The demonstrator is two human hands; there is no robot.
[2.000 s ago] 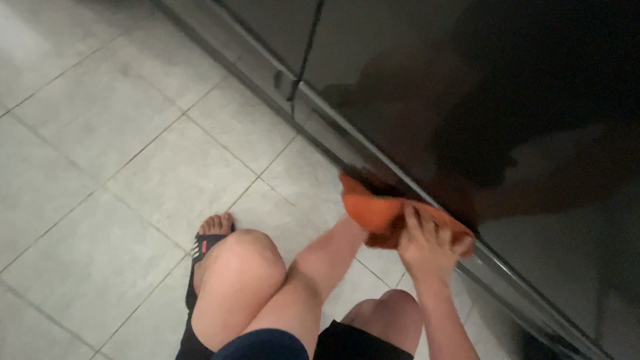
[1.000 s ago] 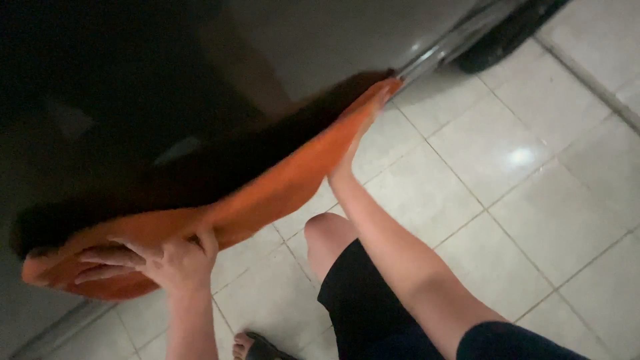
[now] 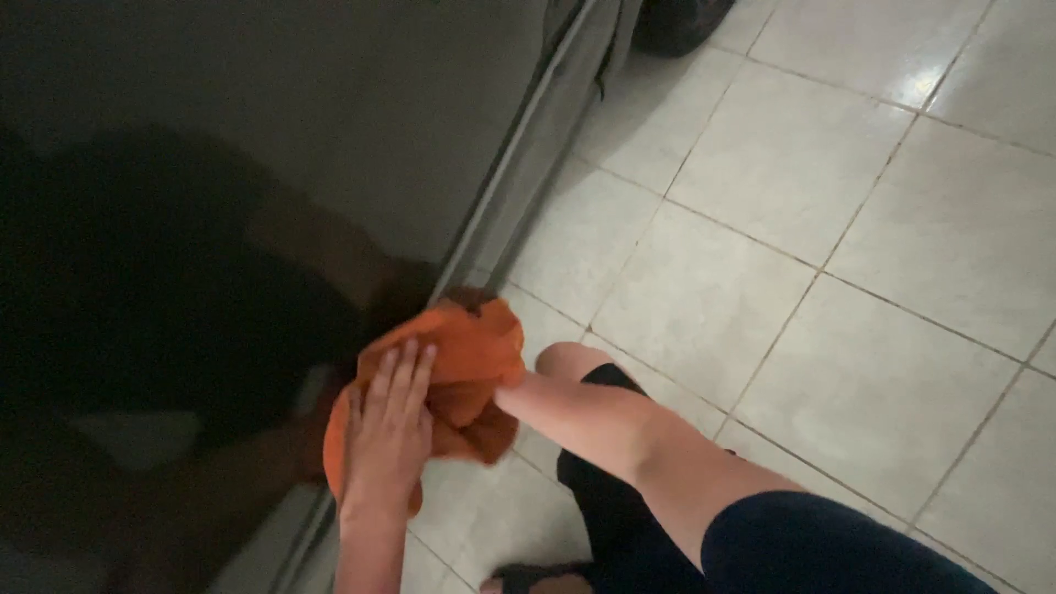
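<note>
An orange cloth (image 3: 474,351) lies bunched against the lower edge of a dark, glossy car door (image 3: 330,107). My left hand (image 3: 392,425) presses it flat from above, its fingers extended and pointing up the view. From the lower right, my right forearm (image 3: 577,412) reaches into the cloth's folds, which hide the right hand, so its grip does not show. A bright trim strip (image 3: 516,140) runs along the bottom of the door, partly covered by the cloth.
Pale floor tiles (image 3: 932,272) spread to the right of the car. A dark tyre (image 3: 676,25) stands at the top. My bent knee (image 3: 569,359) is close beside the cloth, and a sandalled foot (image 3: 544,582) shows at the bottom edge.
One second ago the cloth was stretched long between my two hands along the door's lower edge; now it is bunched and my hands are close together. The view has swung round since the first frame.
</note>
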